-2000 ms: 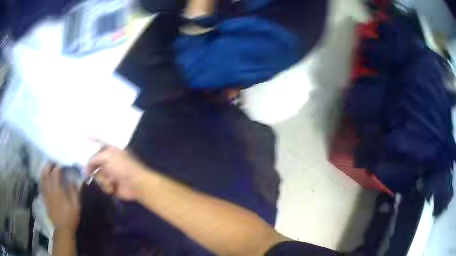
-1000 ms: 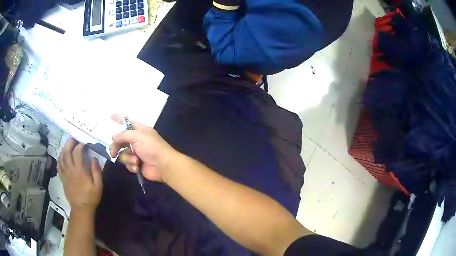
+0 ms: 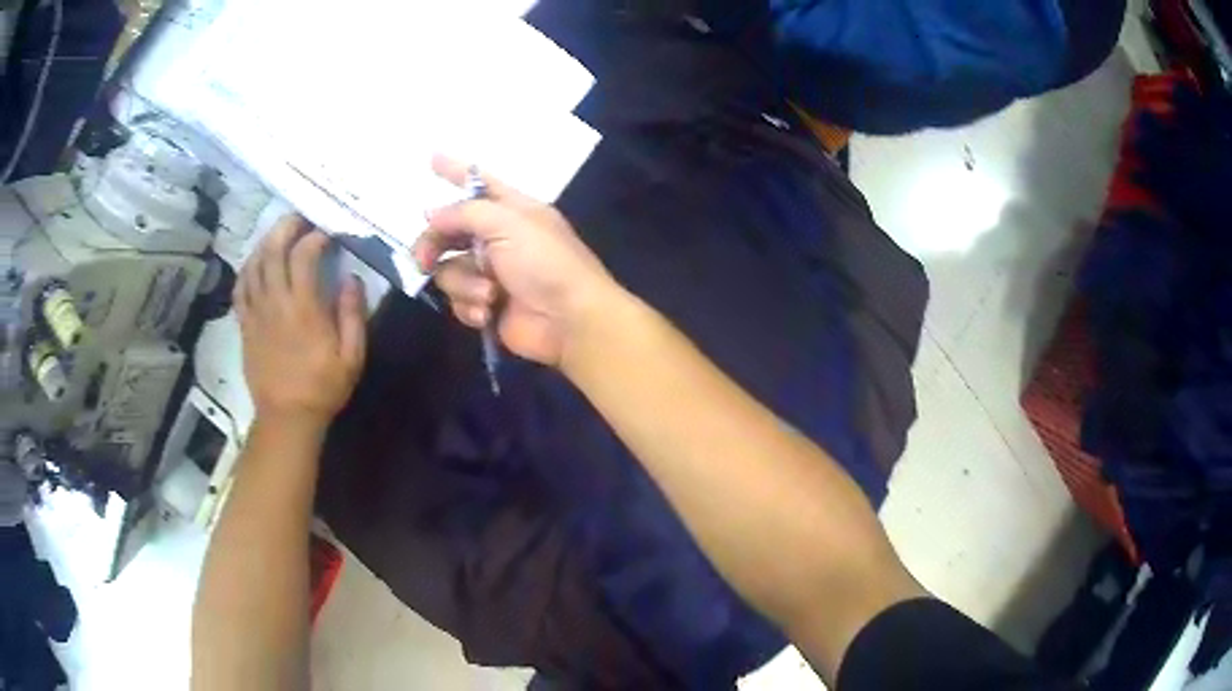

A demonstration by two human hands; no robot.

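White production sheets [image 3: 365, 108] lie in a loose stack at the upper left, partly over a large heap of dark cloth [image 3: 676, 311]. My right hand [image 3: 507, 263] holds a thin pen [image 3: 488, 324] that points down towards me, and its thumb and fingers are at the sheets' lower corner. My left hand [image 3: 297, 317] rests palm down beside the lower edge of the sheets, fingers slightly spread, over a pale surface. Whether anything is under its palm is hidden.
A grey-white sewing machine [image 3: 101, 317] with dials stands at the left. A person's blue sleeve [image 3: 919, 54] is at the top. A red basket [image 3: 1081, 432] full of navy cloth [image 3: 1162, 311] stands on the pale tiled floor [image 3: 973, 392] at the right.
The view has shifted, so the sheets, hands and cloth appear further right and higher than before. The calculator has left the picture. The right hand still has the pen at the sheets.
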